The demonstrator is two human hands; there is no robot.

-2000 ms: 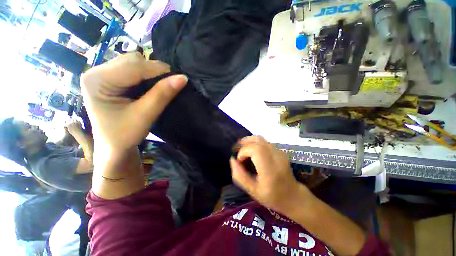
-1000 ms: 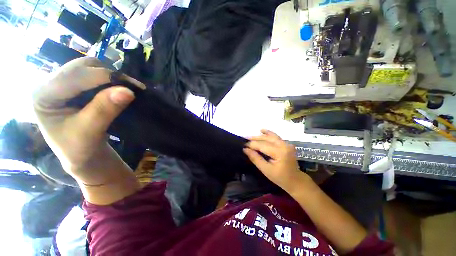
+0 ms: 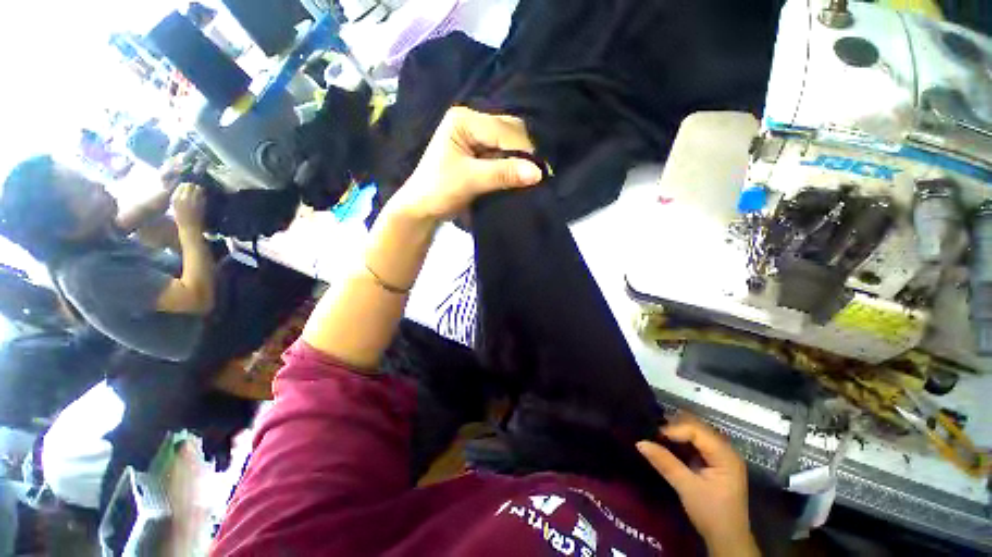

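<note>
A narrow black garment panel (image 3: 555, 294) is stretched between my hands, running from upper left down to the lower right. My left hand (image 3: 470, 165) pinches its upper end between thumb and fingers. My right hand (image 3: 702, 470) is at its lower end near the table's front edge, fingertips at the black cloth. The lower part of the panel merges with dark cloth over my lap, so its end there is hard to tell.
The white overlock machine (image 3: 838, 141) stands at the right, with a yellow-black rag (image 3: 805, 375) below its head. A black garment pile (image 3: 642, 76) lies behind my left hand. Striped cloth (image 3: 459, 305) shows beside the panel. Another worker (image 3: 120, 250) sits at left.
The view has shifted left. My left hand has moved to the right in the picture and my right hand lower. The panel now hangs more steeply between them.
</note>
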